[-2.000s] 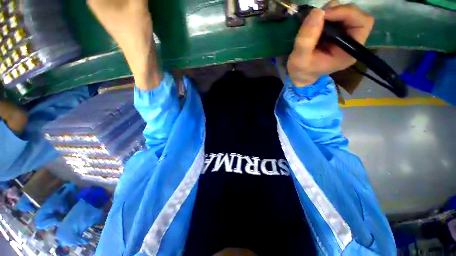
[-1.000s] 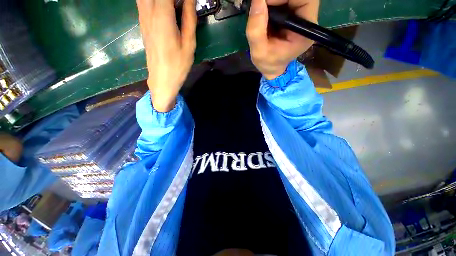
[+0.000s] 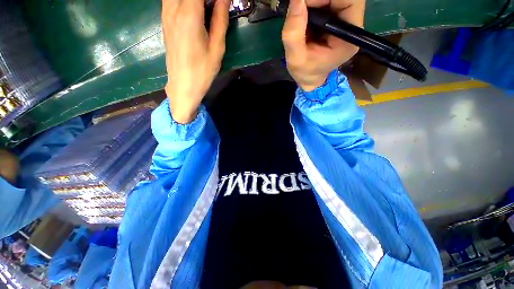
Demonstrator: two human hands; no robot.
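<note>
A small dark electronic unit with a shiny inside [image 3: 241, 7] sits at the bench edge, partly cut off by the top of the picture. My left hand [image 3: 193, 53] is beside its left side, with the fingertips cut off by the picture's edge, so what they hold is hidden. A thin solder wire [image 3: 121, 52] runs over the green bench toward my left hand. My right hand [image 3: 321, 42] grips the black soldering iron [image 3: 352, 34] at the right of the unit. The iron's tip is hidden or too small to make out.
The green bench [image 3: 135, 70] curves across the top. Clear trays with gold parts [image 3: 22, 73] lie at upper left. Stacked clear trays [image 3: 98, 163] stand lower left, below the bench. A cardboard piece [image 3: 360, 76] is under the bench. People in blue coats show at the left.
My left hand has come in beside the unit, and the solder wire now shows. Both the unit and my right hand with the iron appear further left than at first. Little differs over the last second.
</note>
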